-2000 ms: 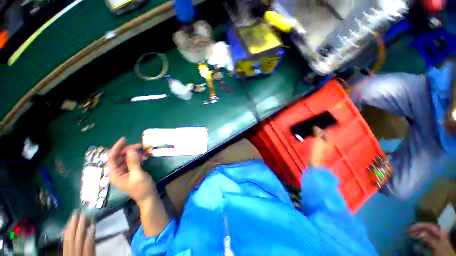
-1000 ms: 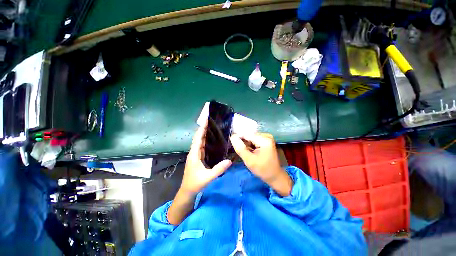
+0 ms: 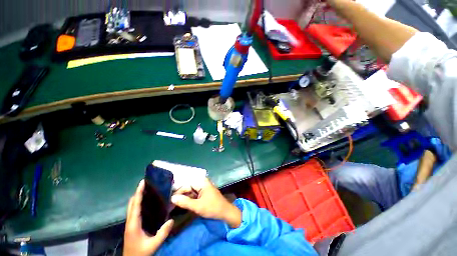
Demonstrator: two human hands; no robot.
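A glossy black phone or screen [image 3: 158, 186] is held upright over the front edge of the green mat. My left hand [image 3: 142, 225] grips it along its left side and bottom, with the thumb across the lower front. My right hand [image 3: 204, 200] is at its right edge, fingers bent; whether its fingertips hold a small part cannot be told. A white, flat piece [image 3: 186, 175] shows behind the black slab and my right hand, partly hidden by both.
Marker pen [image 3: 170, 134], dropper bottle [image 3: 200, 135], orange-yellow flex cable [image 3: 221, 134] and pale ring [image 3: 182, 113] lie behind. A blue-and-yellow device [image 3: 260, 122] stands right. A red crate [image 3: 300, 200] is right of my lap. Another person's arm [image 3: 376, 30] reaches across upper right.
Two seconds ago my hands were apart, the right over the crate; now both are at the black slab. Since one second ago, the view has turned rightward and up, showing the shelf and another person's arm.
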